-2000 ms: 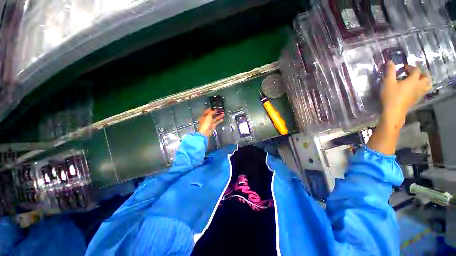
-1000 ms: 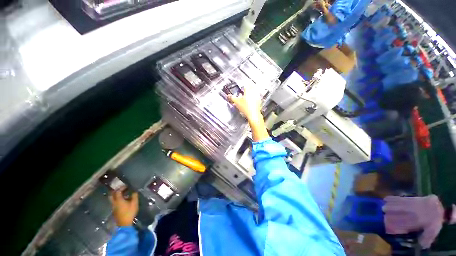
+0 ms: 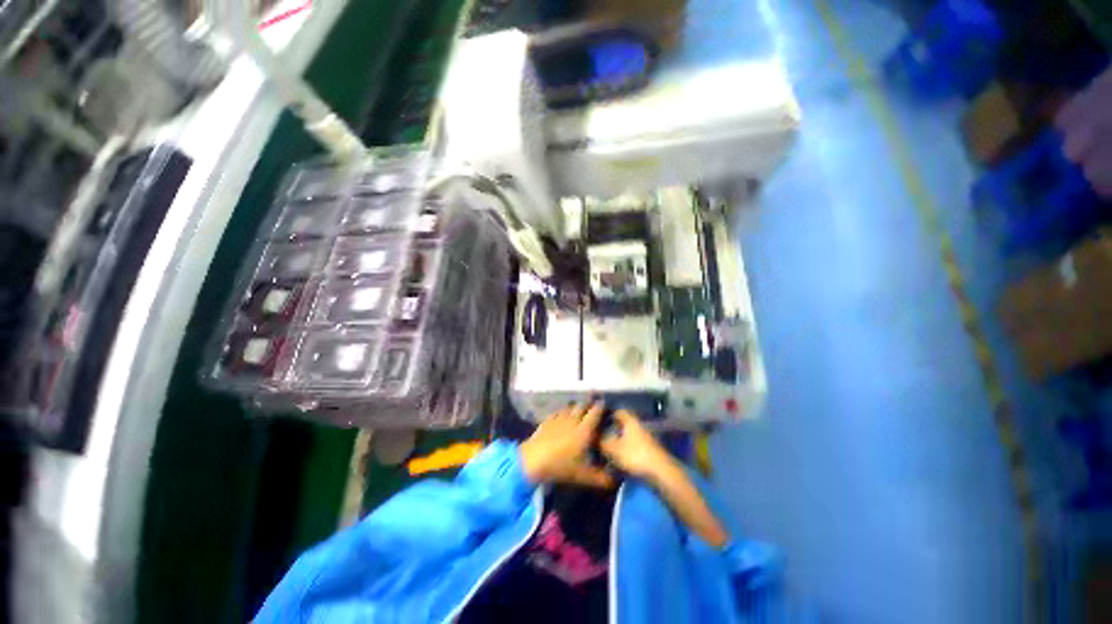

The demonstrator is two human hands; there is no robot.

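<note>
My left hand [image 3: 563, 447] and my right hand [image 3: 637, 449] meet close to my chest, at the front edge of the white benchtop machine [image 3: 585, 366]. A small dark device unit [image 3: 606, 429] is between their fingertips, mostly covered and blurred. The machine's bed carries a dark fixture with a pale metal part [image 3: 620, 271] under the overhead arm [image 3: 494, 116]. A stack of clear blister trays [image 3: 457, 354] stands left of the machine; its top tray has rectangular pockets, some with dark units with pale labels [image 3: 259, 351].
The orange-handled tool [image 3: 446, 458] and a round grey disc [image 3: 393, 446] lie in front of the tray stack. A white ledge [image 3: 183, 280] with a dark tray [image 3: 110, 293] runs along the left. Blue floor with a yellow line [image 3: 908, 183] and cartons [image 3: 1037, 305] are at the right.
The view has turned right toward the machine. My right hand has left the top tray, and my left hand has left the green line with its dark unit. Both hands are now together.
</note>
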